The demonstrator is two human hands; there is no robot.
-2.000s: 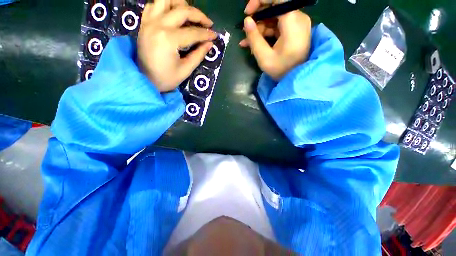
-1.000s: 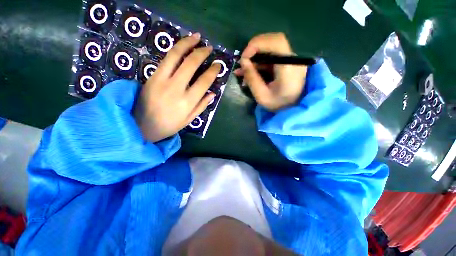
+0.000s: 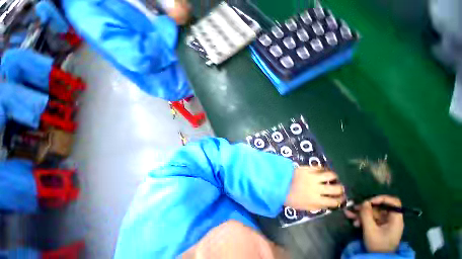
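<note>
A clear blister tray (image 3: pixel 306 145) with rows of black square units with white rings lies on the dark green bench, right of centre. My left hand (image 3: pixel 316 189) rests palm down over its near part, fingers slightly bent, covering some units; it presses on the tray rather than lifting it. My right hand (image 3: pixel 381 222), near the lower right, holds a slim black pen-like tool (image 3: pixel 397 208), its inner end beside the tray's edge near my left fingertips. The tip is too blurred to tell what it touches.
Stacked black trays on a blue one (image 3: pixel 304 43) stand beyond, beside a pale tray (image 3: pixel 223 33). A coworker's blue sleeve (image 3: pixel 126 45) is at the upper left. Tan wire-like bits (image 3: pixel 380 169) and a white slip (image 3: pixel 435 239) lie right. Red stools (image 3: pixel 55 187) stand left.
The camera view has swung left, bringing coworkers, stools and stacked trays into view. The zip bag and second filled tray have left the picture. My left hand stays on the tray; my right still holds the tool.
</note>
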